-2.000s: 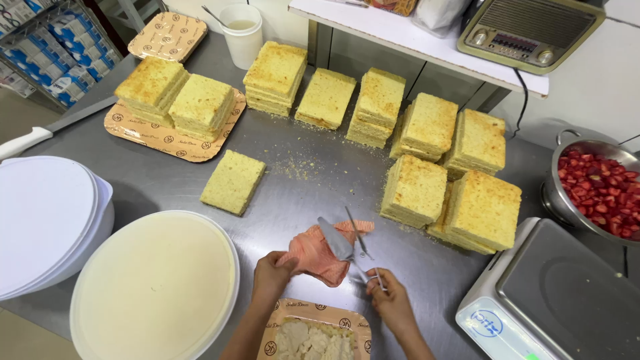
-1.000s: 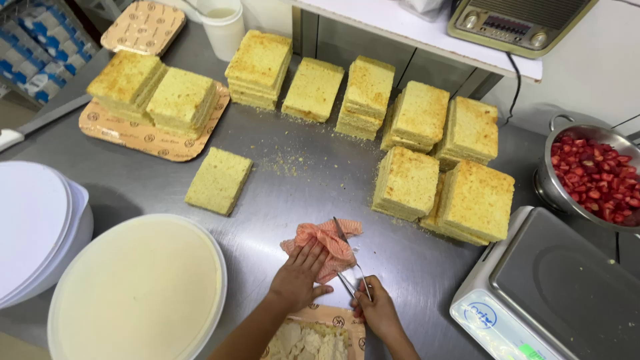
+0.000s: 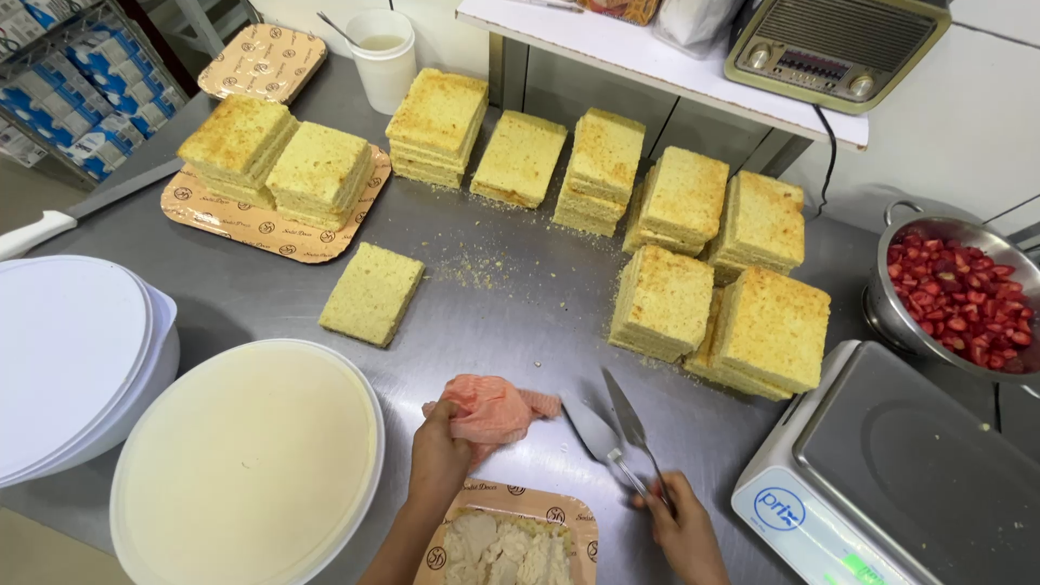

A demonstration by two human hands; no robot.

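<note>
My left hand (image 3: 443, 455) grips a crumpled pink cloth (image 3: 491, 410) over the steel table, left of two metal tools. My right hand (image 3: 681, 520) holds both by their handles: a cake server with a wide blade (image 3: 595, 431) and a narrower pointed spatula or knife (image 3: 624, 406), blades pointing up and left. Below the hands, at the bottom edge, a patterned cardboard tray (image 3: 561, 516) carries cake covered with a pale cream filling (image 3: 508, 552); its lower part is cut off by the frame. A single sponge slab (image 3: 372, 294) lies flat to the upper left of the cloth.
Stacked sponge slabs (image 3: 678, 195) line the back and right. Another tray (image 3: 305, 244) holds two stacks. Lidded tubs (image 3: 248, 463) stand left, beside a long white-handled knife (image 3: 122, 193). A digital scale (image 3: 918, 463) and a metal colander (image 3: 881, 301) of chopped strawberries (image 3: 959, 296) are at right.
My left hand, spread flat on the cloth one second ago, now grasps its left side. The two tools have come away from the cloth to its right.
</note>
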